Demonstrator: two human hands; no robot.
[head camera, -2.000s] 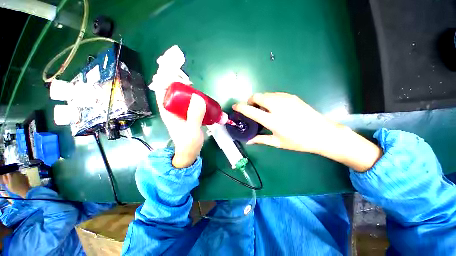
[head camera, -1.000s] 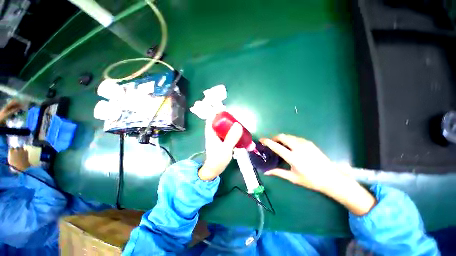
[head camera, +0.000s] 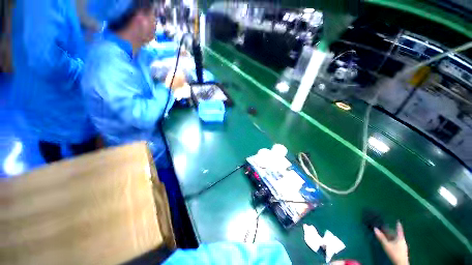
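My right hand (head camera: 394, 246) is small and blurred at the lower right, its thumb and a finger spread upward. A dark blurred shape (head camera: 372, 220) lies by its fingertips; whether the hand holds it or anything else cannot be told. A sliver of the red squeeze bottle (head camera: 345, 262) shows at the bottom edge. My left sleeve (head camera: 230, 254) shows at the bottom, but my left hand is out of the picture. White crumpled tissue (head camera: 323, 242) lies on the green bench (head camera: 207, 155). The glue syringe is not in view.
The labelled dispenser (head camera: 282, 189) with two white round-ended objects stands on the bench, a yellowish air line (head camera: 336, 190) looping behind. A large cardboard box (head camera: 83, 207) is at lower left. Workers in blue smocks (head camera: 116, 88) are at upper left, near a blue bin (head camera: 211, 111).
The view has swung left and up. The dispenser now shows near the centre; the bottle and hands have shifted to the bottom edge or out. The black tray has left the view.
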